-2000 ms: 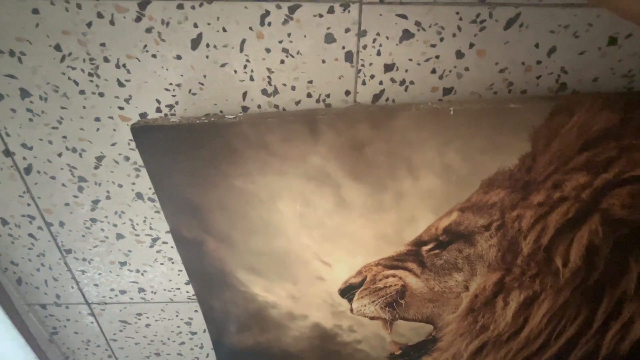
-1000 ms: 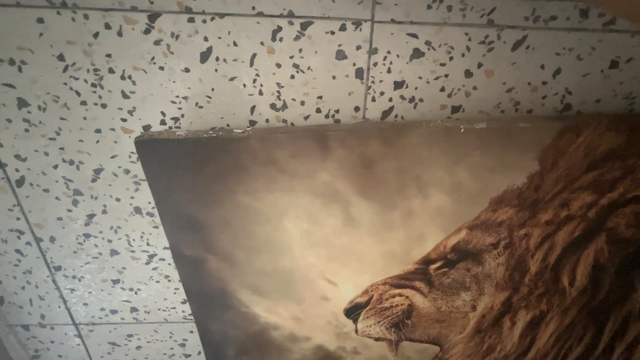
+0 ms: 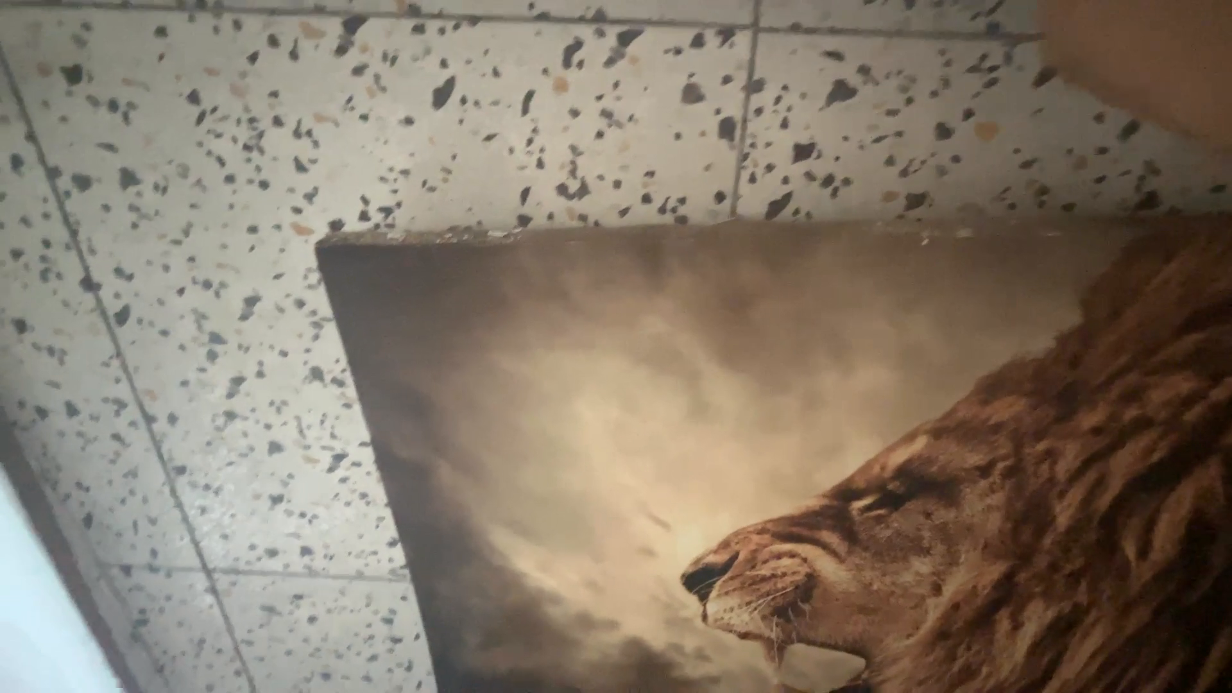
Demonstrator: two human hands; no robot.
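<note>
A flat picture panel (image 3: 597,404) printed with a lion's head in profile, mouth open, against a cloudy brown sky, lies on the speckled floor tiles. Its upper edge is worn and chipped, with pale flecks near the left corner. The right and lower parts of the panel run out of view. At the top right, a blurred patch of bare skin (image 3: 1145,58) shows above the panel's upper edge; which body part it is, I cannot tell. Neither of my hands can be made out.
Terrazzo tiles (image 3: 192,318) with dark and orange chips and thin joints surround the panel's left and upper sides. A dark strip (image 3: 67,558) beside a bright white surface (image 3: 38,606) cuts across the lower left corner.
The blurred skin patch at the top right now reaches farther into view; before, only a sliver showed there. The panel sits slightly lower in view than two seconds ago.
</note>
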